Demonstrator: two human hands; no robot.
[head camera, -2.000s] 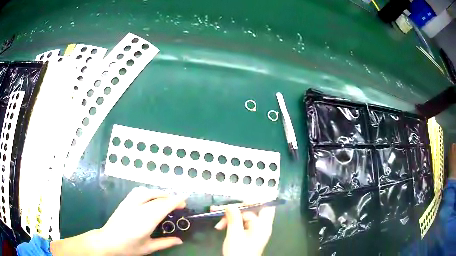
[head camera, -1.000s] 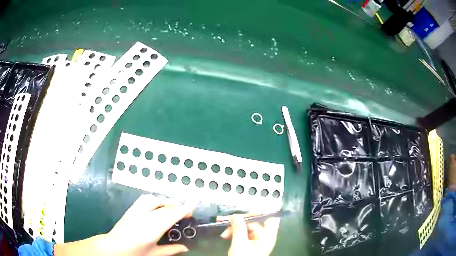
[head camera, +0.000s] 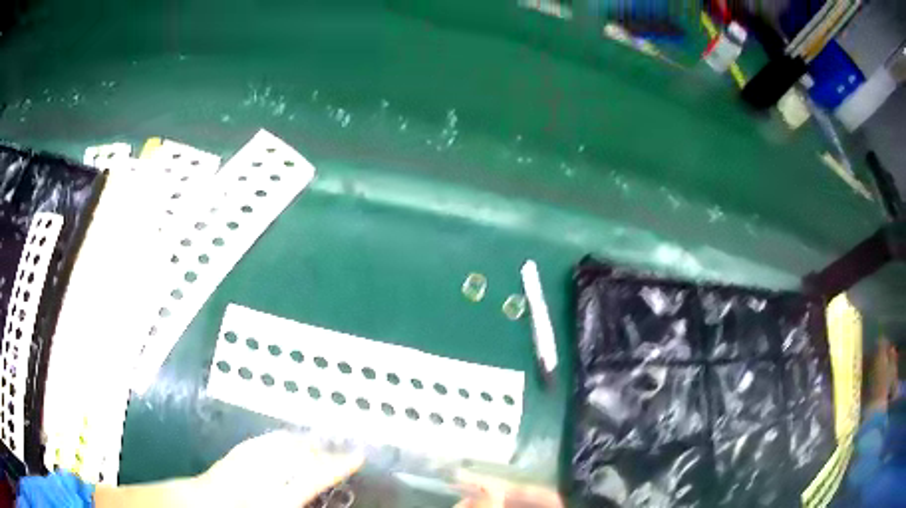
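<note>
My left hand (head camera: 268, 470), at the bottom edge, holds a dark part with ring outlines (head camera: 336, 496), mostly cut off by the frame. My right hand (head camera: 507, 488) is blurred and cut off at the bottom edge; a faint pale streak, the tweezers (head camera: 422, 480), runs from its fingers towards the part. Just beyond both hands a white die-cut strip (head camera: 363, 389) with two rows of dark round holes lies on the green mat. Two loose rings (head camera: 475, 288) lie apart beyond its right end, beside a white pen-like tool (head camera: 539, 317) with a dark tip.
Overlapping white dotted strips (head camera: 99, 298) lie at left over a black tray (head camera: 58, 184). A glossy black pocketed tray (head camera: 646, 360) stands at right, with yellowish strips (head camera: 844, 367) beyond it. A blue sleeve (head camera: 879, 446) shows at the right edge. Blue and white items (head camera: 834, 74) are far right.
The view has tilted up, so the mat items sit lower and both hands and the dark part are now partly cut off at the bottom. The picture is more blurred.
</note>
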